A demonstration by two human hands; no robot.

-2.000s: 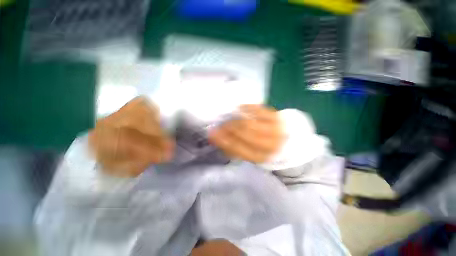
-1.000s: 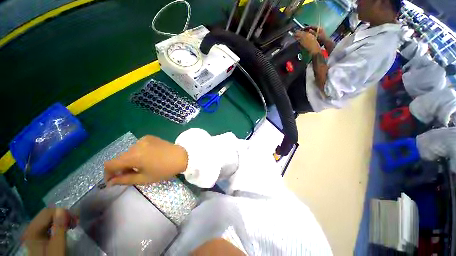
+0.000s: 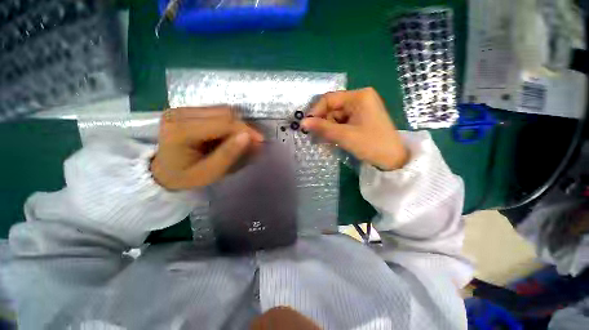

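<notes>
A dark grey tablet (image 3: 258,193) lies back-up on bubble wrap (image 3: 255,87), its logo near the lower edge. Several small black ring-shaped parts (image 3: 295,125) show at its upper right corner. My right hand (image 3: 361,126) is at that corner, thumb and index fingertips pinched on the edge of a small black ring piece. My left hand (image 3: 200,145) is over the tablet's upper left part, fingers curled and blurred; whether it holds anything cannot be told. The tablet's upper left is hidden by my left hand.
A blue bin (image 3: 242,18) is at the top. A lens sheet (image 3: 427,67) is at the upper right, beside blue-handled scissors (image 3: 475,122) and a white box (image 3: 494,58). A blister tray (image 3: 61,55) is at the upper left. A black cable (image 3: 549,184) curves at the right.
The view has swung back down over the bench from the side. The tablet now lies upright before me, with my right hand at its upper right corner and my left over its upper left.
</notes>
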